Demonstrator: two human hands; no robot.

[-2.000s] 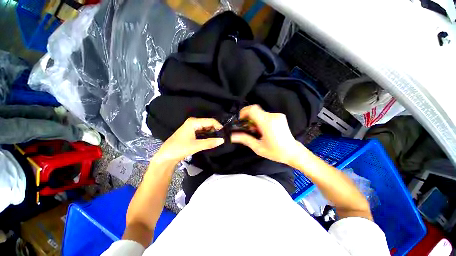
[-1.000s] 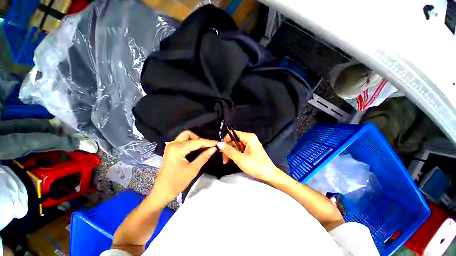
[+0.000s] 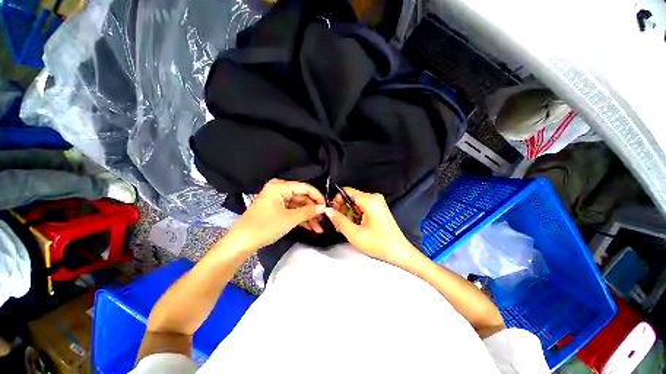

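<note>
A large black garment (image 3: 285,109) lies heaped in folds over my lap, with its lower edge under my hands. My left hand (image 3: 281,214) pinches a small part of the garment between thumb and fingertips. My right hand (image 3: 365,223) meets it, thumb tip against the left fingertips. A small dark pointed tool (image 3: 347,199), perhaps thread snips, lies in my right fingers and points up and left; most of it is hidden by the hand. The exact spot between the fingertips is too small to make out.
A shiny clear plastic bag (image 3: 157,95) over grey cloth is at left. A blue perforated crate (image 3: 584,270) holds clear plastic at right; a blue container (image 3: 120,310) is lower left. A red stool (image 3: 87,237) and another person's leg (image 3: 51,179) are far left. A white table edge (image 3: 540,44) crosses upper right.
From two seconds ago, my hands have turned and closed fingertip to fingertip, and the tool has come into view. Since one second ago, my left fingers have curled more and the view has shifted slightly.
</note>
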